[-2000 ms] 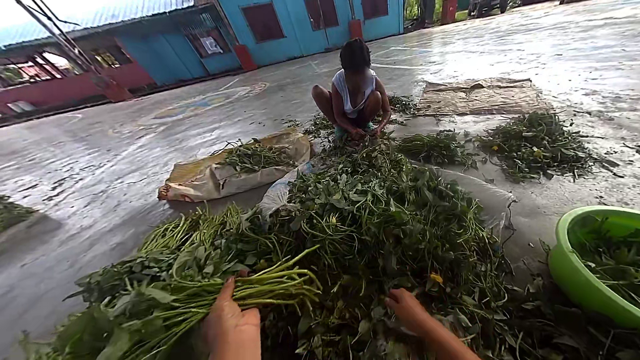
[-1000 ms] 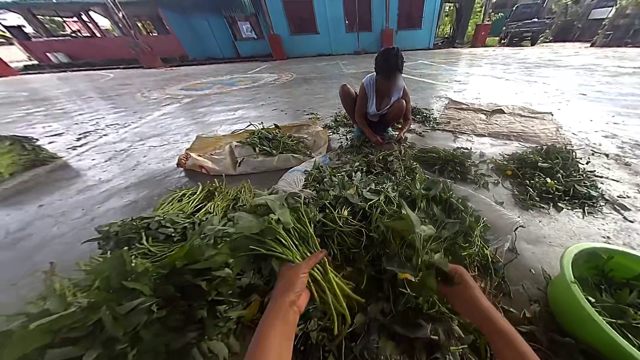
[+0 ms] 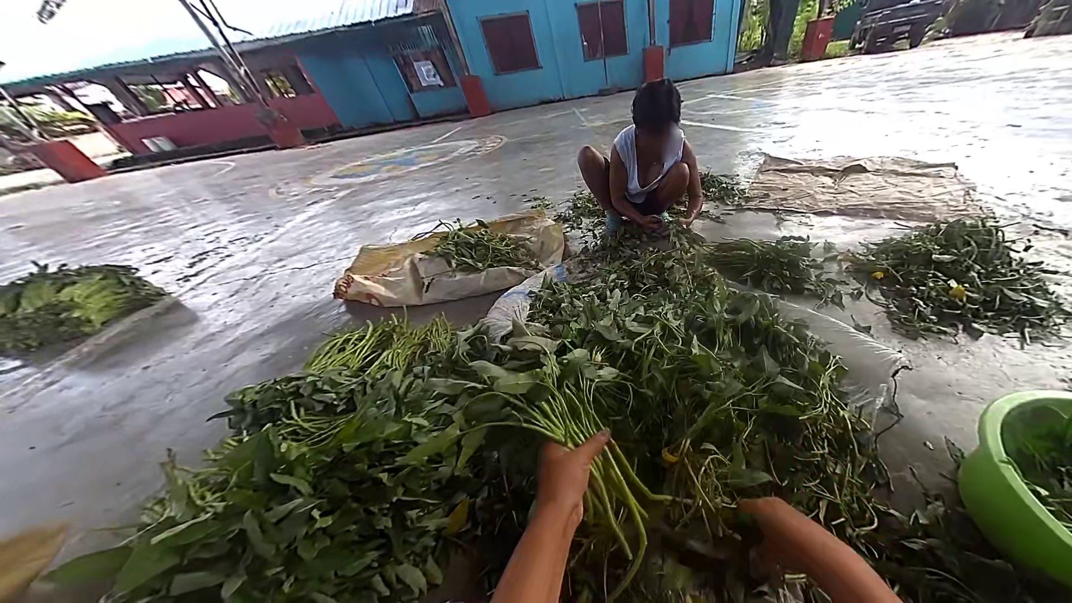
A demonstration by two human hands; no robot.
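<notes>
My left hand (image 3: 567, 473) is closed around a bunch of long green leafy stems (image 3: 578, 410); the leaves point away from me and the cut ends hang toward me. To its right, my right hand (image 3: 766, 519) reaches down into the large heap of leafy greens (image 3: 720, 368), its fingers blurred and partly hidden, so its hold cannot be told. Left of my hands lies a broad pile of leafy stems (image 3: 335, 469), with pale stems showing at its far side.
A person (image 3: 649, 159) squats at the heap's far end, hands in the greens. A sack with greens (image 3: 402, 280) lies left, a flattened sack (image 3: 863, 188) back right, beside a smaller pile (image 3: 963, 276). A green basin (image 3: 988, 494) stands at right. Another pile (image 3: 75, 301) lies far left.
My left hand, with a bunch of stems in every frame, has moved from the left pile toward the middle. The bunch has turned from lying sideways to pointing away from me.
</notes>
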